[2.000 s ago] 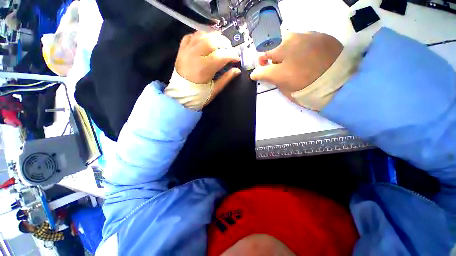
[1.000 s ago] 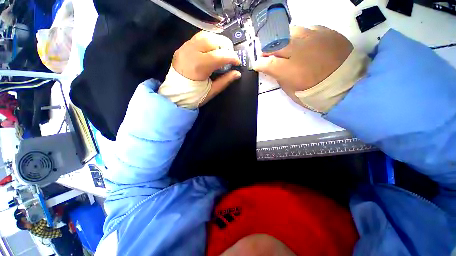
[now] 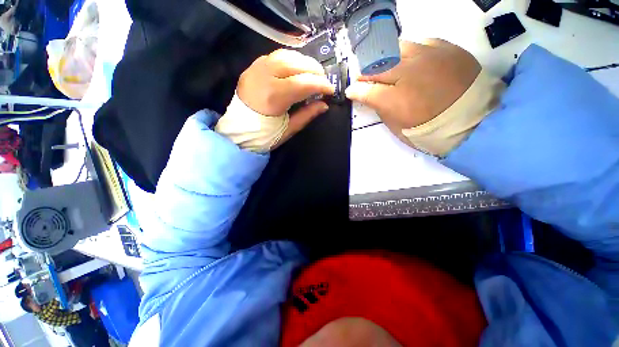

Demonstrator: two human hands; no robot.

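A large black garment piece (image 3: 298, 169) lies left of the needle and hangs over the table's front edge to my lap. A small dark label (image 3: 332, 80) with pale marks lies at its right edge, below the presser foot. My left hand (image 3: 282, 88) holds the cloth and label there, thumb and fingertips close together. My right hand (image 3: 421, 85) has its fingertips at the label's right side, partly behind the grey-blue attachment (image 3: 375, 44); its grip is partly hidden. The sewing machine head (image 3: 271, 15) is cut off by the top edge.
Dark square patches (image 3: 504, 29) and strips lie on the white table at the upper right. A ruler strip (image 3: 427, 202) runs along the front edge. At left are a plastic bag (image 3: 73, 61), a grey motor housing (image 3: 61, 217), a blue bin (image 3: 115, 308) and a person in a checked top (image 3: 60, 313).
Both hands and the label have shifted slightly down and right in the picture, as has the attachment. The left fingertips now cover more of the label's lower part.
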